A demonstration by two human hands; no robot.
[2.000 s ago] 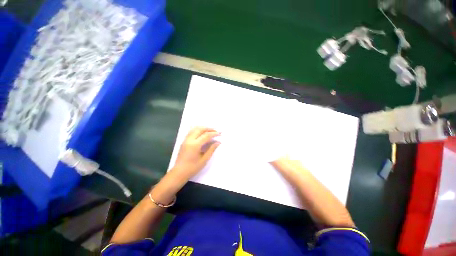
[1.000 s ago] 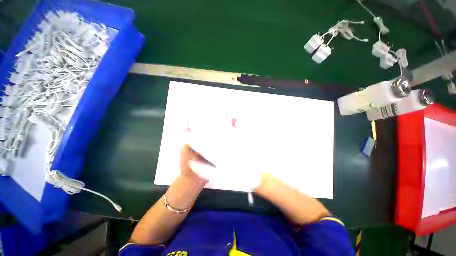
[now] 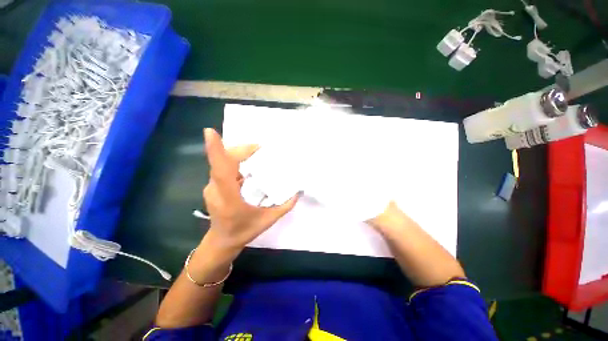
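Note:
A white sheet point(image 3: 400, 153) lies in front of me and glares. My left hand point(image 3: 233, 193) is bare, with a bracelet, over the sheet's left edge, its fingers and thumb spread around a white power adapter point(image 3: 255, 191). A small white cord end point(image 3: 200, 214) sticks out left of this hand. My right hand point(image 3: 381, 216) is over the sheet's middle right; its white glove blends into the sheet, so its fingers and anything in them cannot be made out.
A blue bin point(image 3: 123, 143) heaped with white adapters and cords stands left; a coiled cord point(image 3: 97, 245) hangs at its edge. Adapters point(image 3: 457, 50) lie on the green conveyor belt point(image 3: 300, 46). Two bottles point(image 3: 510, 118), a small brush point(image 3: 507, 186) and a red bin point(image 3: 563, 220) are right.
My left hand has moved up and left and spread its fingers; the white object by it was blurred before. My right hand has moved right and slightly up. The camera view has shifted.

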